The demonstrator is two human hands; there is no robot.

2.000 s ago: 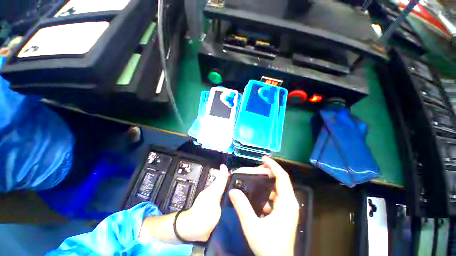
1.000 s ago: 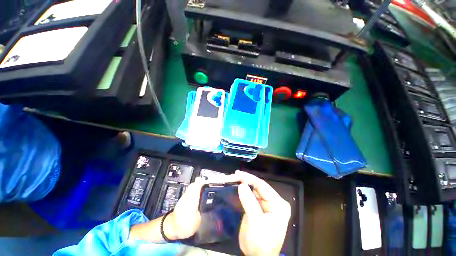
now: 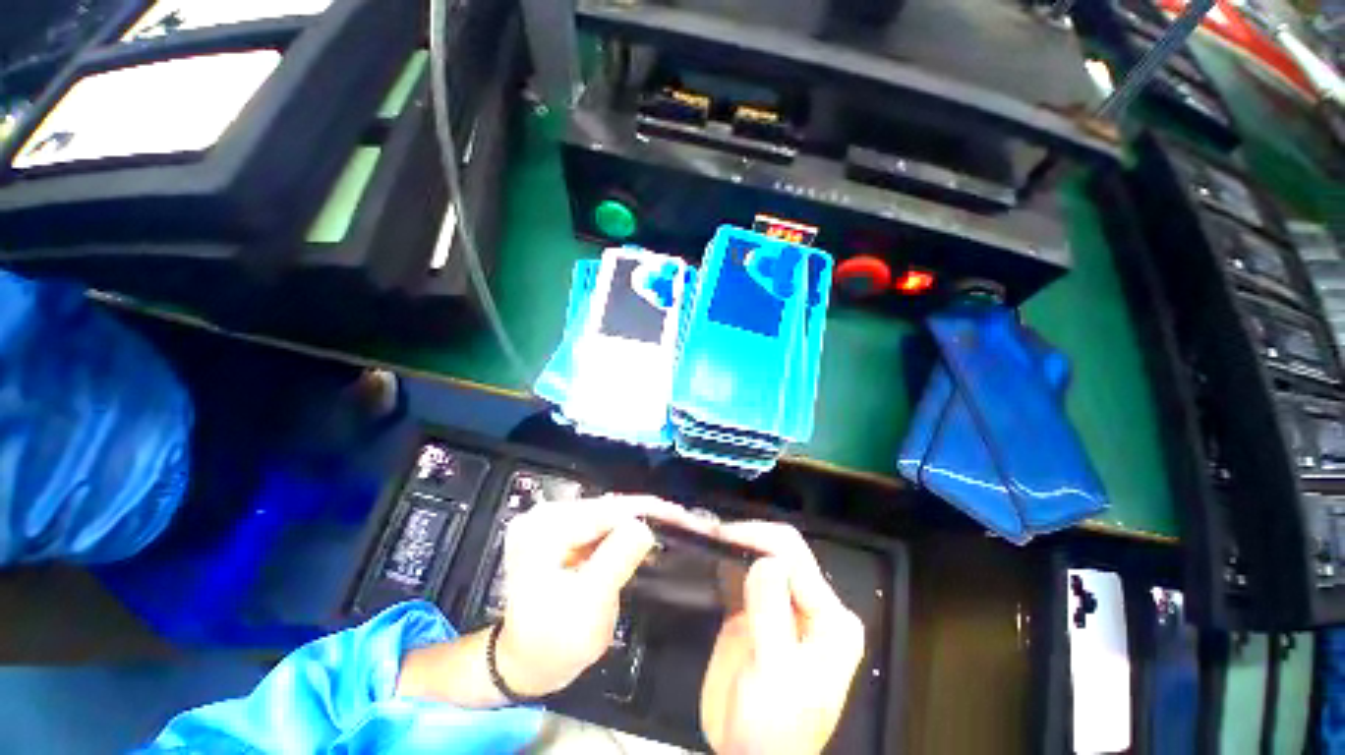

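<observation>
A dark phone-sized piece (image 3: 682,578), blurred, is held between my two hands over the black lap-side tray; I cannot tell whether it is a handset or a back cover. My left hand (image 3: 568,597) grips its left end with thumb and fingers. My right hand (image 3: 782,634) grips its right end. The black tray (image 3: 895,590) holds open phones (image 3: 418,538) in its left slots. My hands partly hide the middle slots.
Light-blue pieces (image 3: 749,339) and a white piece (image 3: 627,354) are stacked before the black press (image 3: 944,221). Dark-blue cloth (image 3: 1000,421) lies right. Cover trays (image 3: 325,89) stand left; phone trays (image 3: 1202,428) line the right. A blue sleeve (image 3: 89,428) is at left.
The dark piece was broad face-up in my hands; it now looks tilted and narrower. My left hand has turned inward. The view has shifted slightly.
</observation>
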